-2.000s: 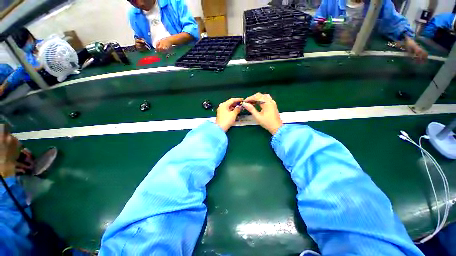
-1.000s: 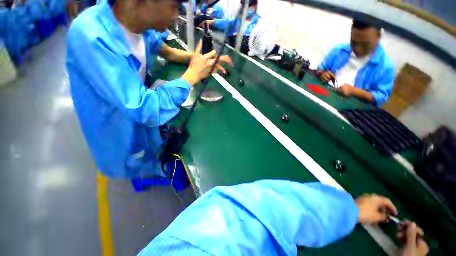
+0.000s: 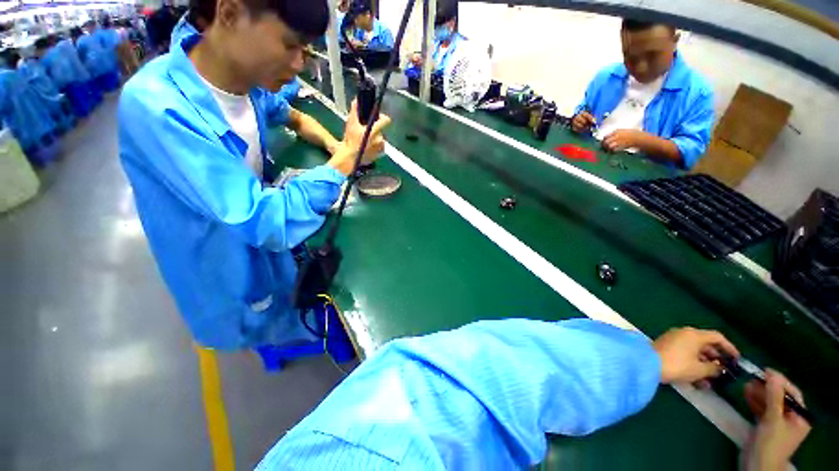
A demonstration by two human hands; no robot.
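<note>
My left hand [image 3: 688, 356] is at the lower right, its fingertips closed on a small dark unit [image 3: 727, 366] over the pale edge rail [image 3: 589, 299]. My right hand [image 3: 775, 423] is beside it near the right edge, fingers closed on a slim dark tool [image 3: 791, 403]. A short silvery piece [image 3: 752, 370] shows between the hands; whether it is the tool's tip or part of the unit I cannot tell. Two black shiny units, one nearer [image 3: 606, 272] and one farther [image 3: 508, 202], sit spaced apart on the green belt [image 3: 552, 241].
A neighbour in a blue smock [image 3: 207, 184] holds a black hanging screwdriver [image 3: 366, 99] above the bench, near a round dish [image 3: 378, 186]. Across the belt are another worker [image 3: 644, 101], red material [image 3: 577, 153], a black gridded tray [image 3: 704, 212], a dark tray stack [image 3: 814, 248] and a white fan [image 3: 467, 74].
The view has swung left, bringing the neighbour into view and my hands to the lower right. Since a second ago, the neighbour's hand has closed on the screwdriver. My hands stay together.
</note>
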